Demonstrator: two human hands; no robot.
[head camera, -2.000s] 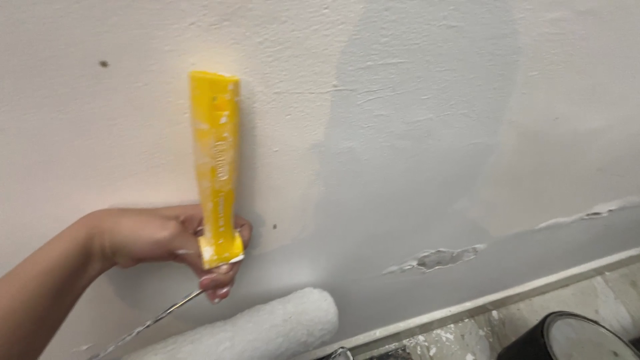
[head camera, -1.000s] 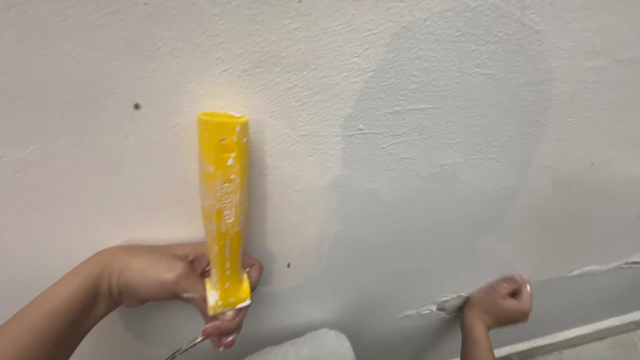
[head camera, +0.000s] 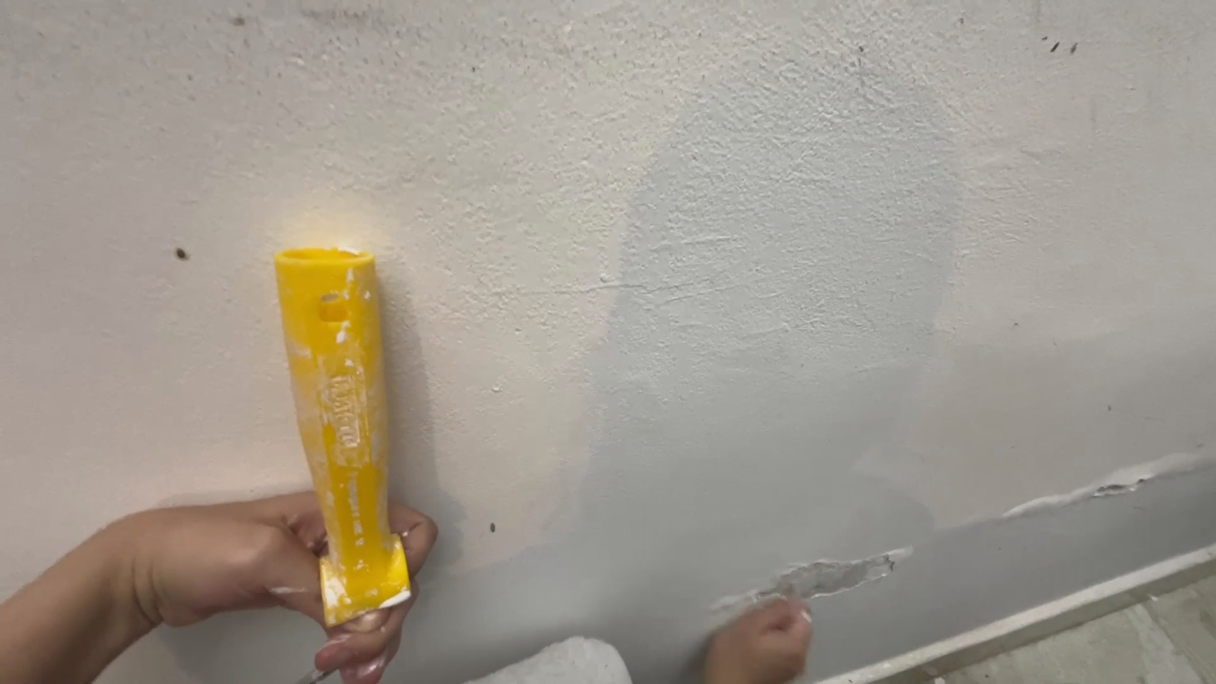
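My left hand (head camera: 275, 570) grips the lower end of a paint roller's yellow plastic handle (head camera: 342, 418), which points upward along the wall and is smeared with white paint. Part of the metal rod shows under the fingers. At the bottom edge, the white roller sleeve (head camera: 570, 662) is only partly in view. My right hand (head camera: 762, 641), slightly blurred, has its fingers curled at the lower edge of a chipped hole (head camera: 836, 576) in the wall. Whether anything is between those fingers cannot be made out.
The pale wall (head camera: 475, 380) has rough texture, small dark specks and a greyer patch (head camera: 788, 237). A second crack with peeling paint (head camera: 1121, 486) lies at the right. A baseboard (head camera: 1035, 617) runs along the bottom right, with the floor (head camera: 1121, 644) beyond it.
My right hand, absent two seconds ago, came into view beside the chipped hole and is now lower and at its left part. My left hand still holds the roller. The view has shifted.
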